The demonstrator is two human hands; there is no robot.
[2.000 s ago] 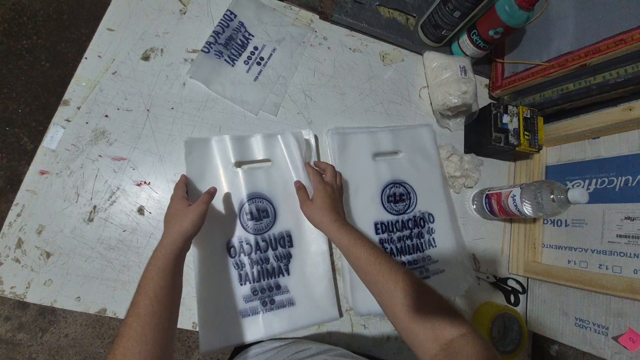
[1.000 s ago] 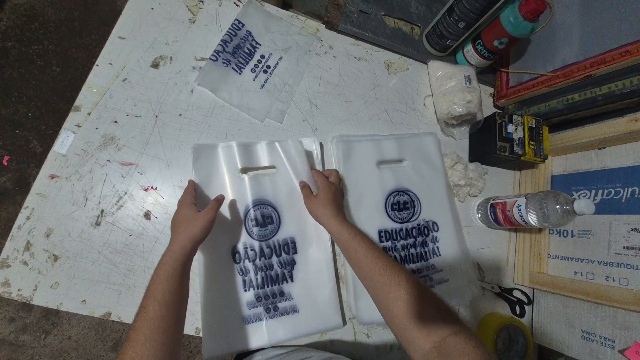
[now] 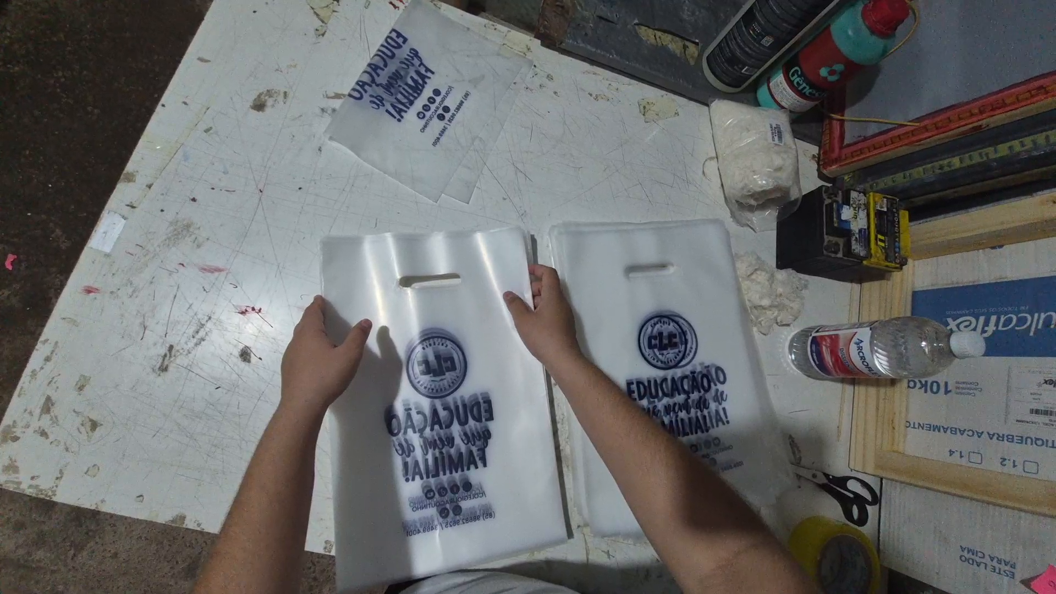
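A stack of translucent plastic bags with die-cut handles lies in front of me, its dark blue print reading mirrored. My left hand grips the stack's left edge, thumb on top and fingers at the side. At the upper right edge my right hand holds the same stack, thumb on top. Just right of it lies a second stack of printed bags, its print reading the right way round and partly covered by my right forearm. Further up the table are a few more printed bags, loosely overlapped.
The scratched white table bears paint marks. Along the right are a clear bottle, black-handled scissors, yellow tape, a battery, white cloth in plastic, a wooden frame and a teal bottle.
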